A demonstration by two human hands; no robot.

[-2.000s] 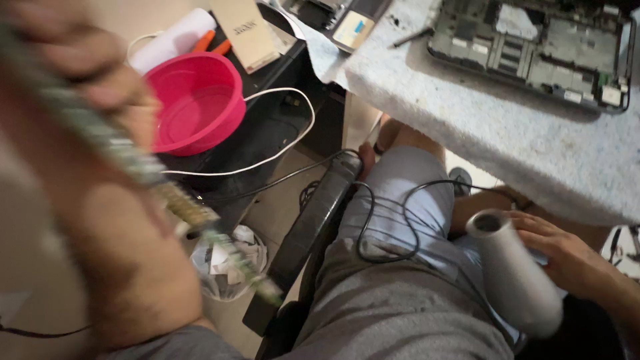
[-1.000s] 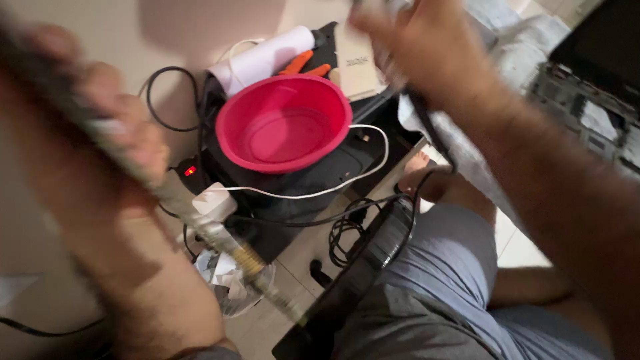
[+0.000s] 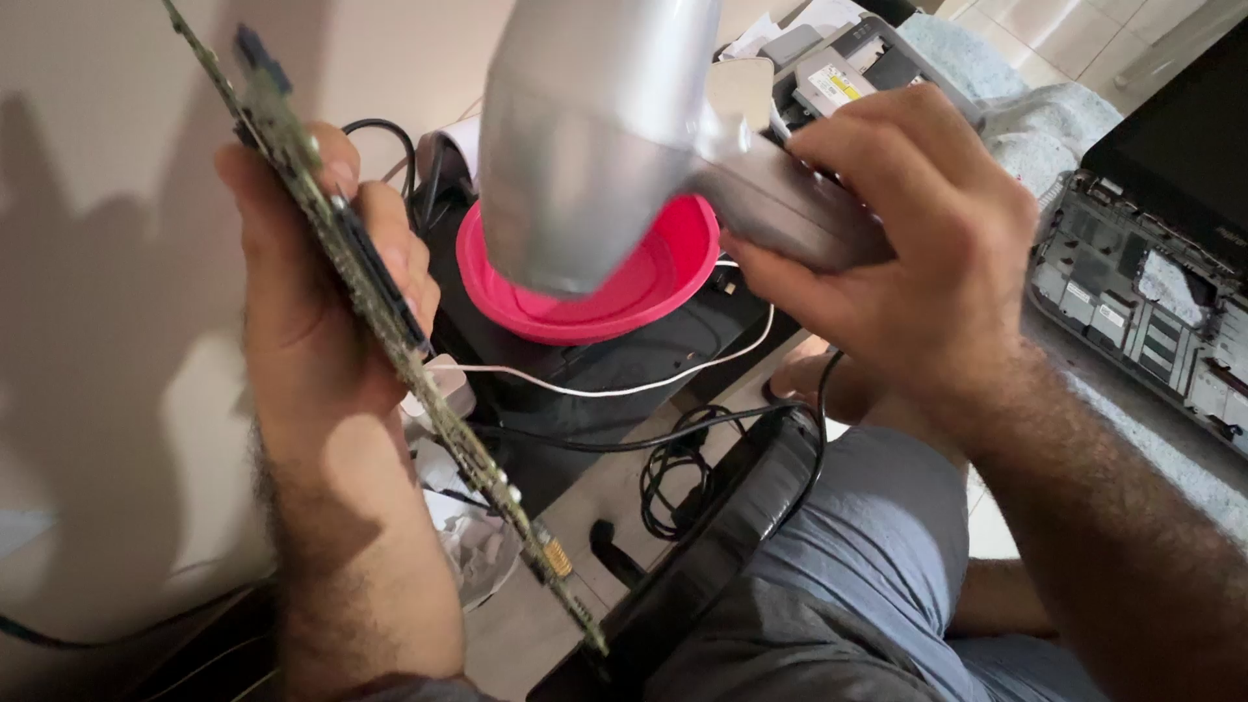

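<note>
My left hand [image 3: 331, 263] grips a green circuit board [image 3: 458, 439], seen nearly edge-on and slanting from the upper left down to the lower middle. My right hand [image 3: 907, 224] is closed around the handle of a silver-grey hair dryer [image 3: 595, 127]. The dryer's barrel hangs to the right of the board, apart from it, with its narrower end downward. Behind and below the barrel is a pink plastic bowl [image 3: 624, 312], partly hidden by it. The palm of my right hand is turned away from view.
An opened laptop chassis [image 3: 1121, 292] lies on a light cloth at the right; another device part [image 3: 858, 68] is behind my right hand. A white cable [image 3: 604, 393] and black cables [image 3: 673, 487] run across the middle. A bin with crumpled paper [image 3: 468, 546] stands below the board.
My right hand has come up from near my lap, bringing the hair dryer in front of the pink bowl. My left hand still holds the board. The view has shifted.
</note>
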